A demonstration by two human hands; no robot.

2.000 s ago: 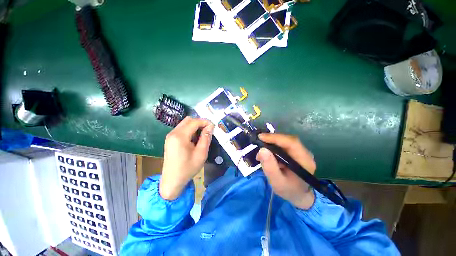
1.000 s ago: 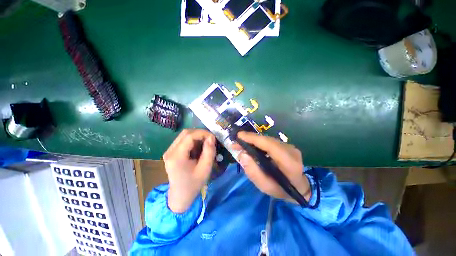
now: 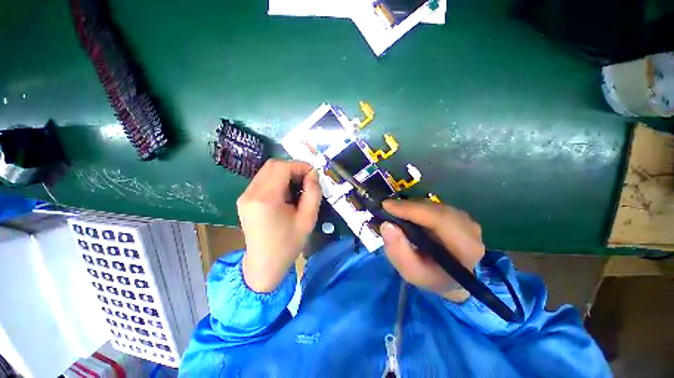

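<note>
My right hand (image 3: 432,244) grips a black soldering iron (image 3: 452,267); its thin metal tip points up and left at a screen on the white carrier strip (image 3: 297,142). The strip lies diagonally on the green bench and bears dark LCD modules (image 3: 350,160) with orange flex tails (image 3: 386,148) on their right side. My left hand (image 3: 275,218) is at the strip's left edge, thumb and forefinger pinched close to the iron's tip. What its fingertips hold, if anything, is too small to tell.
A short stack of ridged components (image 3: 238,149) lies left of the strip, a longer ridged row (image 3: 122,85) farther left. More screens on white cards (image 3: 378,37) lie at the top. A solder reel (image 3: 26,156) and foam trays (image 3: 118,284) are left; a whitish roll (image 3: 639,85) and tan board (image 3: 644,188) are right.
The iron has swung off the strip's lower left edge, its tip now farther up by the left fingertips. The view has shifted, so the top cards are more cut off.
</note>
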